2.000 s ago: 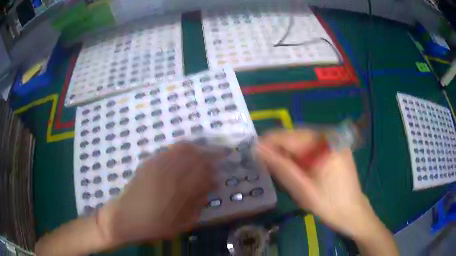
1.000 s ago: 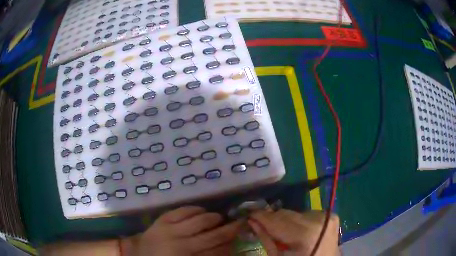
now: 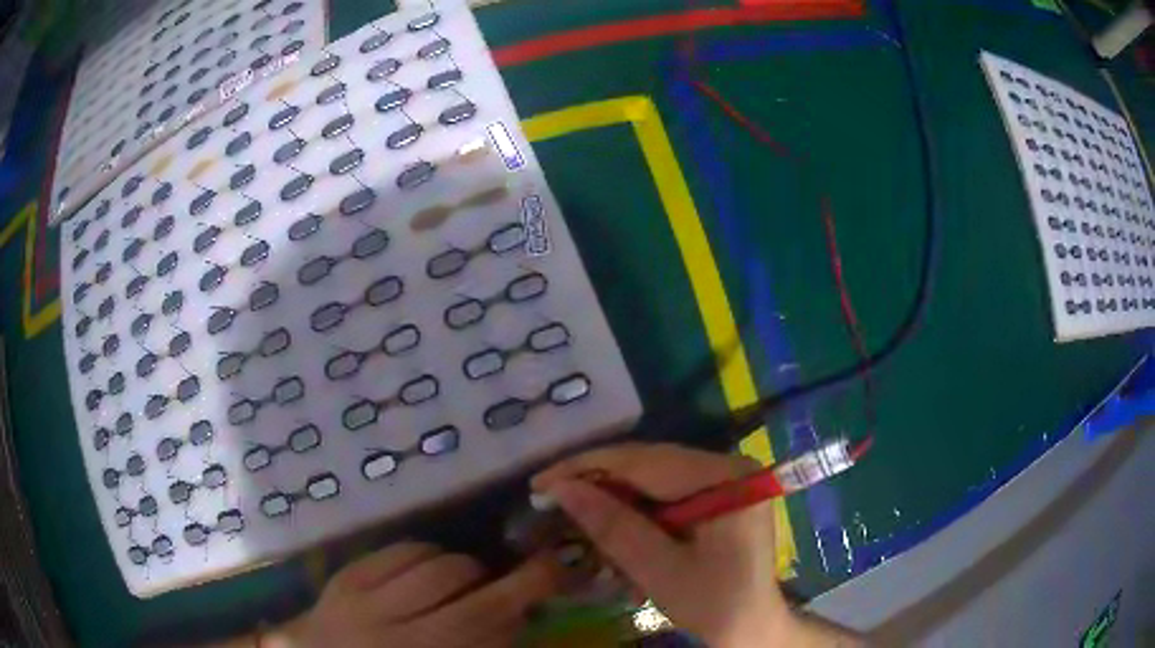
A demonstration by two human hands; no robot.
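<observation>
My right hand (image 3: pixel 690 544) holds the red test probe (image 3: pixel 722 501), its clear rear end pointing right, at the bench's front edge. My left hand (image 3: pixel 431 595) is beside it, fingertips at the small test fixture (image 3: pixel 570 552). The fixture is mostly hidden under the fingers, and I cannot tell if a small part is between them. The white working tray (image 3: pixel 608 380) lies just behind my hands, with rows of dark-rimmed oval components (image 3: pixel 538 400) and a few tan empty slots (image 3: pixel 459 209) near its right edge.
A rear tray (image 3: pixel 127 95) touches the working tray's back left. A side tray (image 3: pixel 1089 203) of dark ovals lies at the right. The red test lead (image 3: pixel 836 253) and black test lead (image 3: pixel 931 190) cross the mat on the right. A blue item (image 3: pixel 1121 415) is at the right edge.
Two seconds ago both hands were over the working tray; they moved down to the fixture. Since one second ago the view shifted, and the probe now shows clearly in my right hand.
</observation>
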